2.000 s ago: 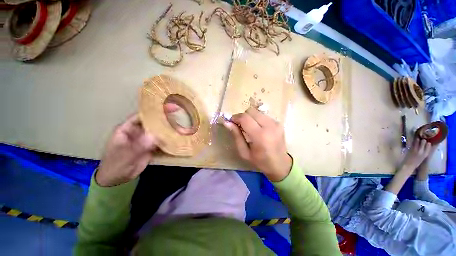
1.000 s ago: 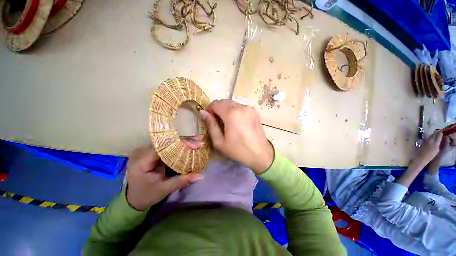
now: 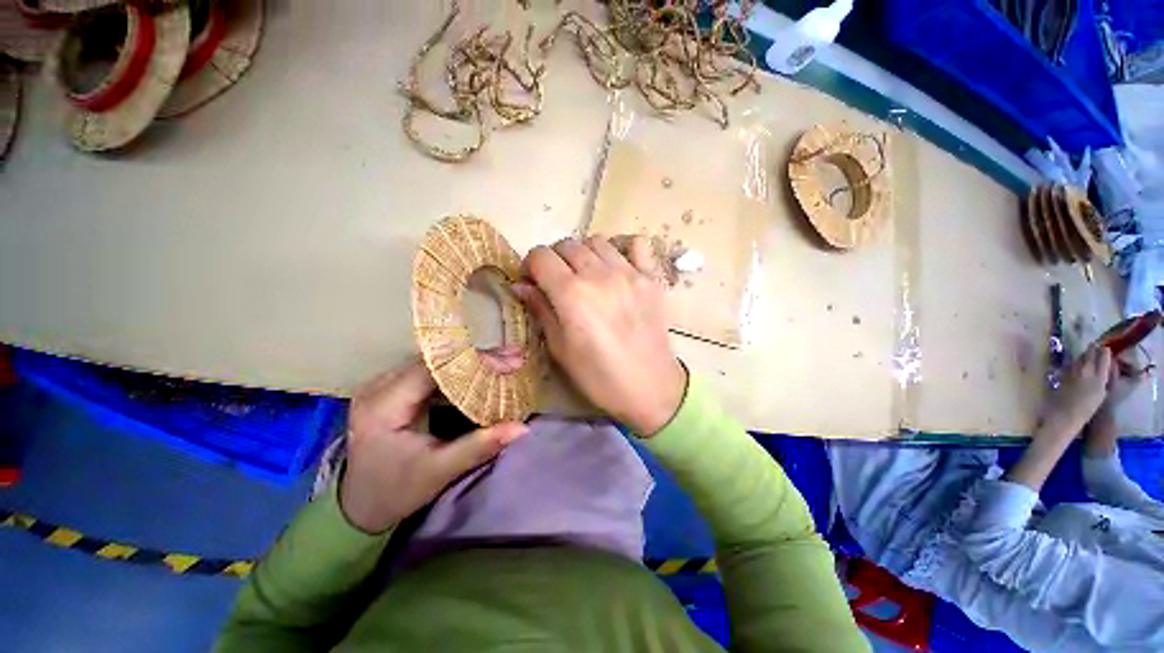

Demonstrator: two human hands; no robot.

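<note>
A straw hat brim ring [image 3: 443, 300] is held tilted above the front edge of the table. My left hand [image 3: 406, 447] grips its lower edge, with fingers showing through the open centre. My right hand [image 3: 603, 325] is at the ring's right side, fingertips at the inner edge. Whether a small applicator is pinched there cannot be seen. The cardboard glue pad [image 3: 715, 304] lies behind my right hand, with white glue [image 3: 691, 262] and brown specks on it.
Cord pile [image 3: 677, 58] and a smaller cord clump [image 3: 475, 96] lie at the back. Glue bottle [image 3: 809, 38] is behind. Ring with cord [image 3: 818, 204] lies right. Red-banded straw hats [image 3: 151, 79] are at left. A coworker's hands [image 3: 1085, 389] and stacked rings [image 3: 1049, 225] are far right; blue crate [image 3: 957, 58] behind.
My right hand has moved from the glue pad to the ring's inner edge. The ring has been turned, its ribbed face now in view, and my left hand has shifted to its bottom.
</note>
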